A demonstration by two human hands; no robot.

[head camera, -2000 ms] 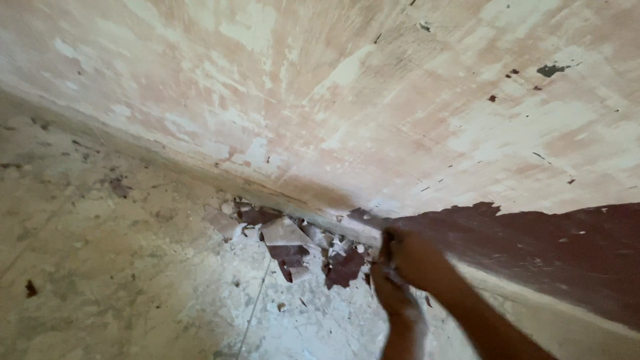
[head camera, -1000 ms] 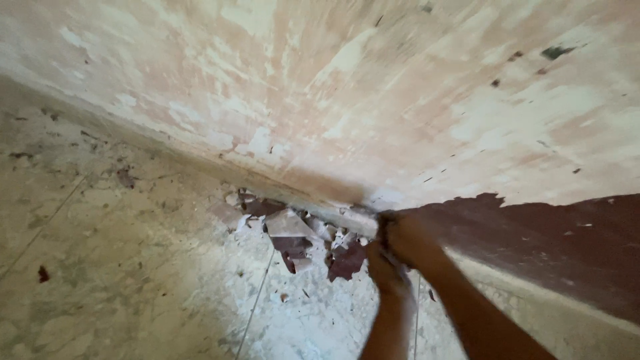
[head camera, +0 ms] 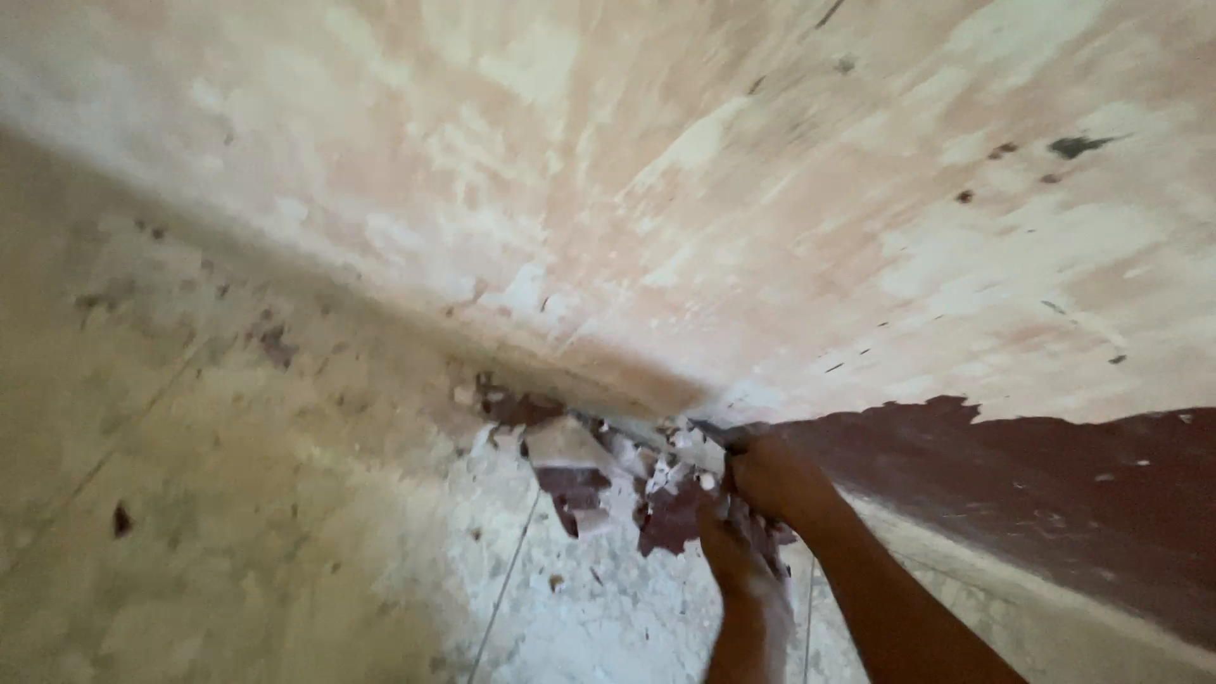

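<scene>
My right hand (head camera: pixel 774 475) is closed at the foot of the wall, around a dark, thin tool (head camera: pixel 712 432), perhaps a scraper, whose tip meets the wall base. Just below and left of it, my left hand (head camera: pixel 730 546) is close to the floor beside loose paint flakes; blur hides whether its fingers hold anything. Maroon paint (head camera: pixel 1045 475) with a ragged upper edge covers the low wall to the right. Peeled maroon and pale flakes (head camera: pixel 573 484) lie heaped along the wall base, left of my hands.
The pale, patchy wall (head camera: pixel 617 190) slopes across the upper view, with dark chipped spots at the right. A dusty tiled floor (head camera: pixel 285 532) with joint lines and scattered chips runs along the left and bottom. A pale ledge (head camera: pixel 1007 570) follows the wall base at right.
Both hands remain low at the wall base beside the flakes. The flake heap looks much the same.
</scene>
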